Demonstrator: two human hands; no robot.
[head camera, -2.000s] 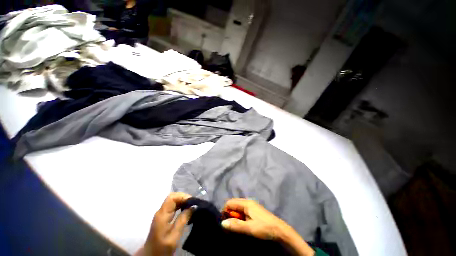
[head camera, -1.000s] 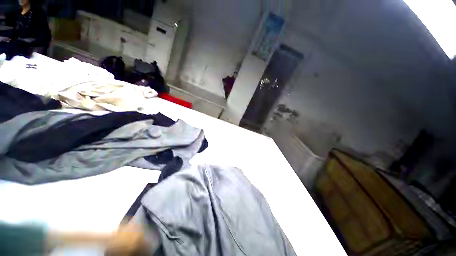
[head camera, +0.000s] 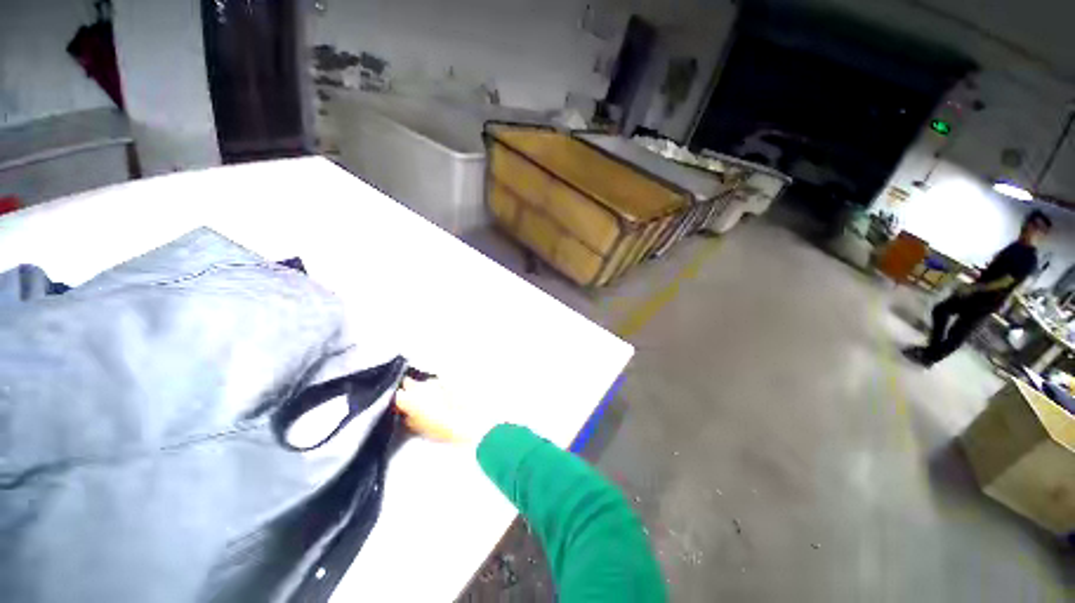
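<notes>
A grey garment, wrong side out with dark navy edges, lies spread on the white table (head camera: 542, 342) at the left of the view (head camera: 153, 377). My right hand (head camera: 422, 410), in a green sleeve, is at the garment's right side. It grips a dark navy edge strip (head camera: 380, 379), which is raised into a loop with the table showing through. The hand is small and blurred, and whether snips are in it cannot be seen. A small pale dot shows on the dark edge near the bottom. My left hand is not in view.
Beyond the table stand a white bin (head camera: 407, 159) and a yellow wheeled cart (head camera: 578, 194), with more carts behind. A person in dark clothes (head camera: 988, 289) is at the far right. A cardboard box (head camera: 1026, 454) stands on the concrete floor.
The view has swung right, bringing the carts and floor in. The heaped garments have left the picture. The green-sleeved right hand now holds the garment's dark edge; the left hand has gone from view.
</notes>
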